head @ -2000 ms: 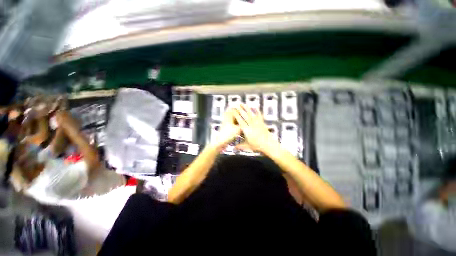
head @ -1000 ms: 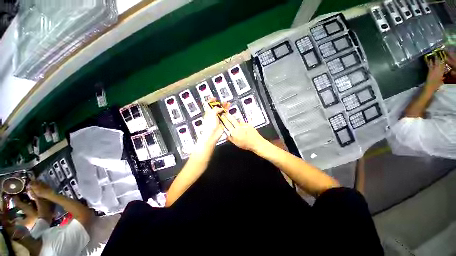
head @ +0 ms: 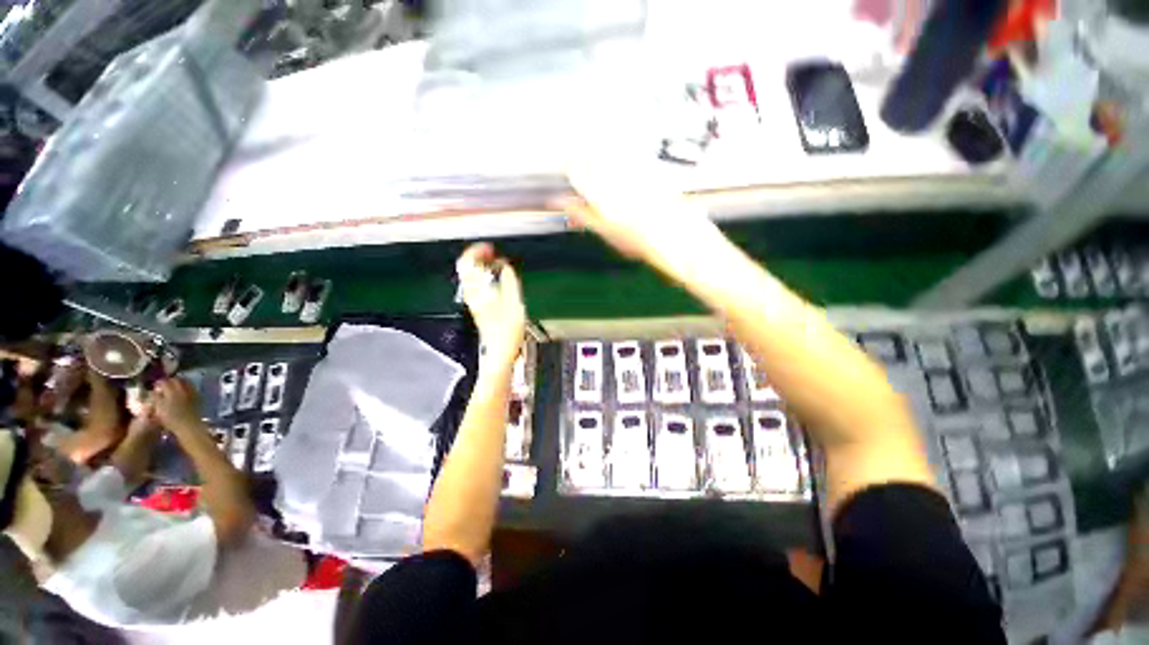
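My left hand (head: 489, 287) is over the green belt, its fingers closed around a small pale and dark piece that looks like a phone; most of it is hidden. My right hand (head: 620, 217) is stretched forward at the shelf's front edge, blurred and overexposed; whether it holds anything cannot be told. A clear blister tray (head: 650, 491) with two rows of white phone bodies lies in front of me. A grey-white tray (head: 926, 435) with black-framed front housings lies at the right, partly behind my right forearm.
The white shelf (head: 504, 189) holds a black smartphone (head: 827, 106), a red frame (head: 731, 86) and stacked clear trays (head: 126, 158). Single phones (head: 315, 300) stand on the green belt at the left. A grey-white empty tray (head: 359, 441) lies left. A co-worker (head: 158, 542) sits at the left.
My hands were together over the phone tray with a yellow-edged piece; now they are apart, the left over the belt and the right at the shelf. The view has turned and shows more shelf.
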